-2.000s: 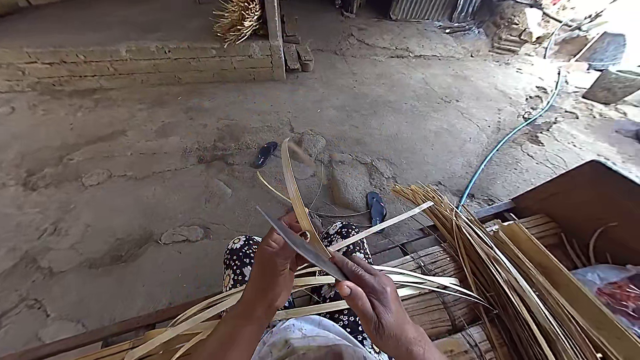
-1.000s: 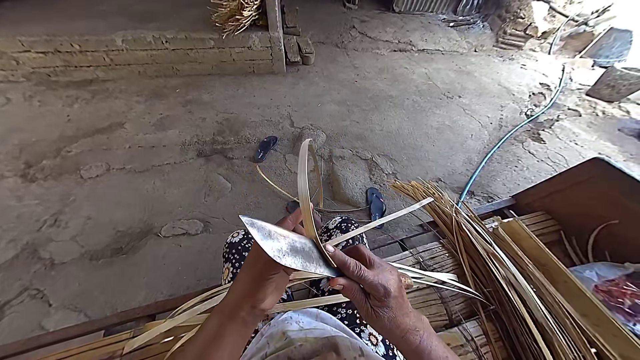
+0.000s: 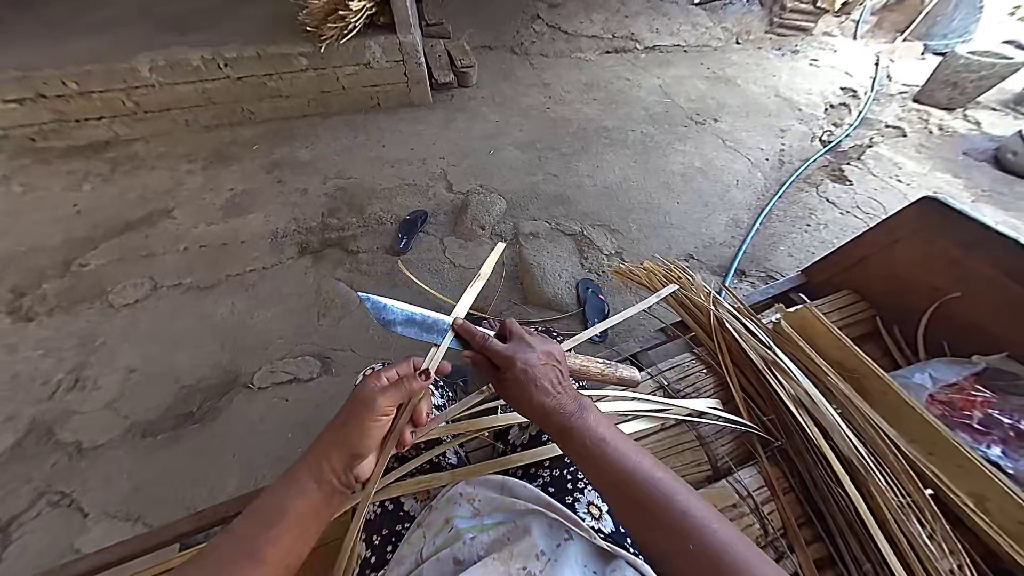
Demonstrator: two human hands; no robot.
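Note:
My left hand (image 3: pixel 392 416) grips a pale bamboo strip (image 3: pixel 474 294), whose upper end points up and away past the knife. My right hand (image 3: pixel 524 366) is closed round a knife with a broad metal blade (image 3: pixel 408 318) and a wooden handle (image 3: pixel 604 370); its index finger lies along the blade where the strip crosses it. The blade points left. More split bamboo strips (image 3: pixel 512 462) lie across my lap, over dark floral cloth. A bundle of thin strips (image 3: pixel 768 376) rests on the slatted bamboo seat to the right.
Two dark flip-flops, one left (image 3: pixel 410 232) and one right (image 3: pixel 593 310), lie on the rough ground among embedded stones (image 3: pixel 548 266). A brown board (image 3: pixel 920 272) and a plastic bag (image 3: pixel 972 400) are at the right. A blue-green hose (image 3: pixel 788 188) runs beyond.
The knife, earlier tilted down to the right across the curved strip, now lies nearer level with its handle showing. My left hand has moved lower on the strip, which now stands straighter.

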